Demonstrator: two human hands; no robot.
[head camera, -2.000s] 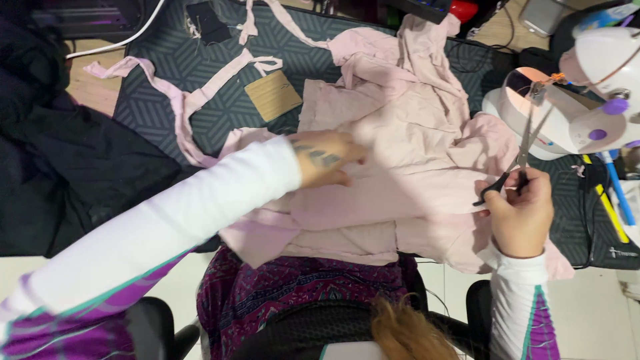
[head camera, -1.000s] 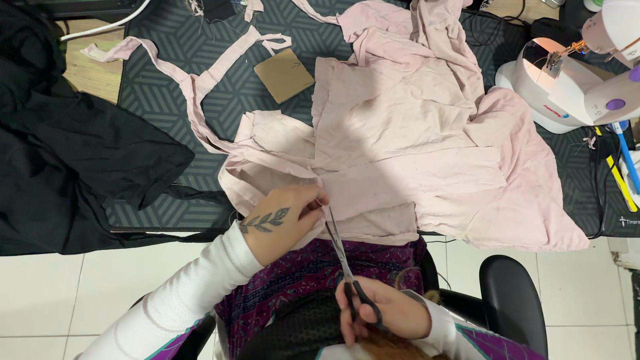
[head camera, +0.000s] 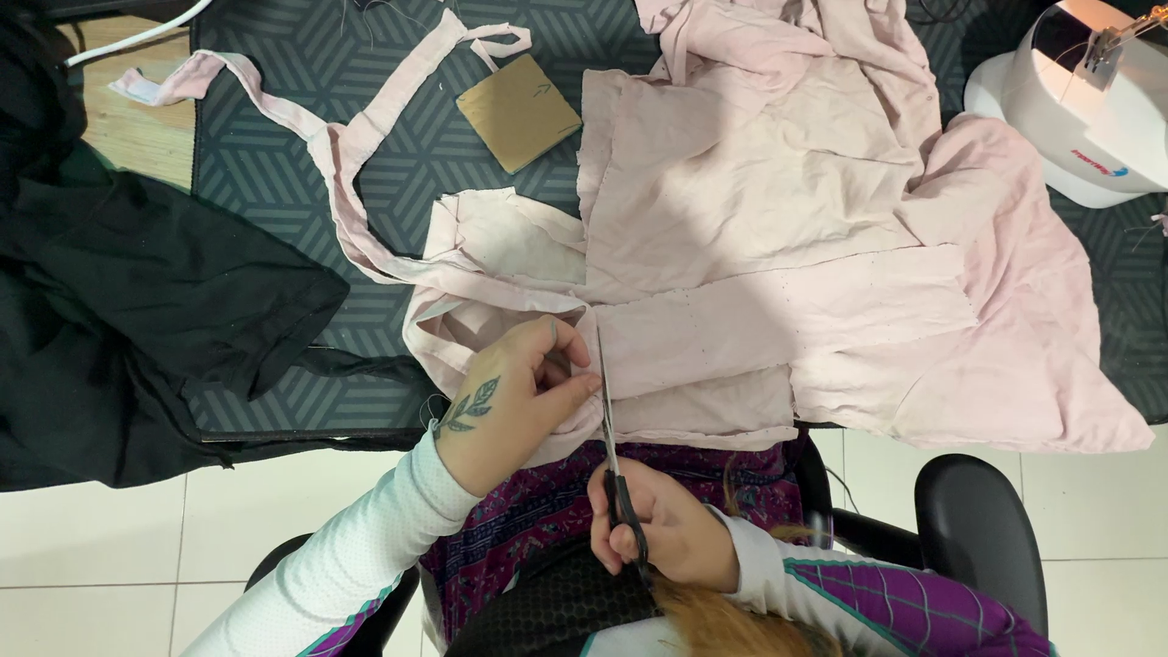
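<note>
A large piece of pale pink fabric (head camera: 748, 182) lies spread over the dark patterned mat, its near edge hanging past the table edge. My left hand (head camera: 511, 397) pinches a folded pink edge at the near left of the fabric, thumb and fingers close together. My right hand (head camera: 652, 525) grips the black-handled scissors (head camera: 609, 411), whose blades point away from me, nearly closed, along the fabric edge beside my left fingertips. Whether the blades have fabric between them cannot be told. A narrow pink fabric strap (head camera: 342, 155) trails off to the upper left.
A tan square card (head camera: 520, 114) lies on the dark mat (head camera: 274, 173). Black fabric (head camera: 137, 301) covers the left side. A white sewing machine (head camera: 1077, 109) stands at the upper right. Black chair armrests (head camera: 981, 529) are below the table edge, and a white cable (head camera: 137, 38) runs at the upper left.
My right hand has brought the scissors from the far right to the near middle of the fabric, beside my left hand. The blades were wide apart and are now nearly closed. The left hand has moved nearer me.
</note>
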